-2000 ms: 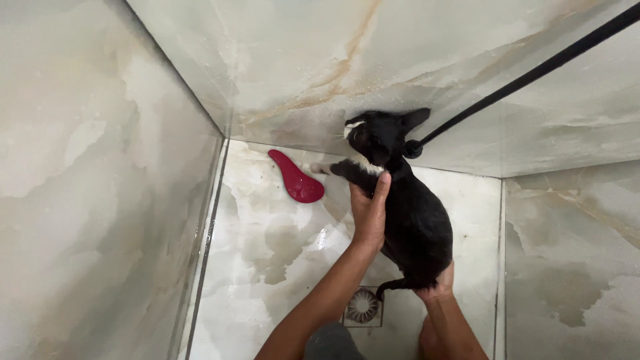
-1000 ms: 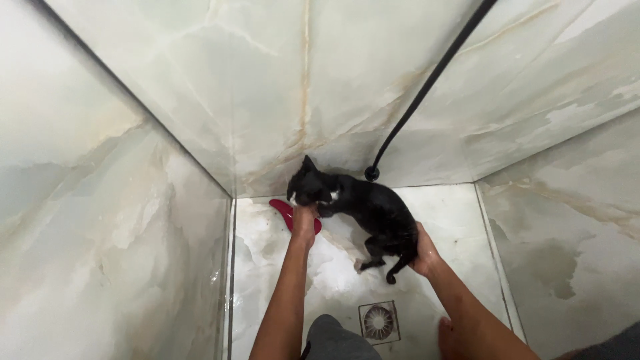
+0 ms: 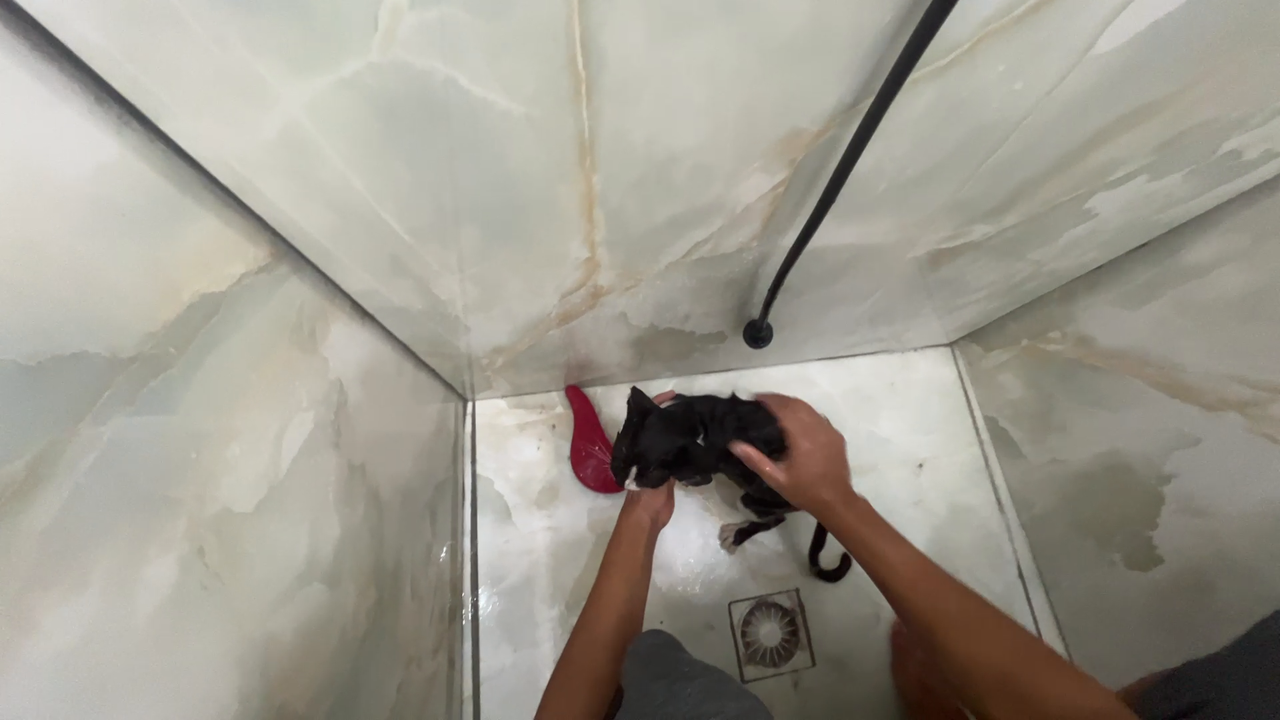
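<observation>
A wet black-and-white cat [image 3: 690,440] is held above the pale marbled floor, its head toward the left and its dark tail hanging at the right. My left hand [image 3: 652,500] supports it from below near the head and chest, partly hidden by its body. Over its back and hindquarters lies my right hand [image 3: 805,455], thumb on the near side and fingers on the far side. Just left of the cat's head, a red hairbrush [image 3: 590,450] rests on the floor, its handle toward the back wall; its bristles are not visible.
A square floor drain [image 3: 771,634] sits nearer to me than the cat. Marbled walls [image 3: 660,200] rise at the back, left and right. A black pipe or hose [image 3: 850,165] runs down the back wall to a round fitting [image 3: 758,333]. My knee in grey cloth [image 3: 685,680] shows at the bottom.
My right hand has moved from the cat's rear onto its back. My left hand, earlier by the cat's face over the brush, is now under its front, and the brush is uncovered.
</observation>
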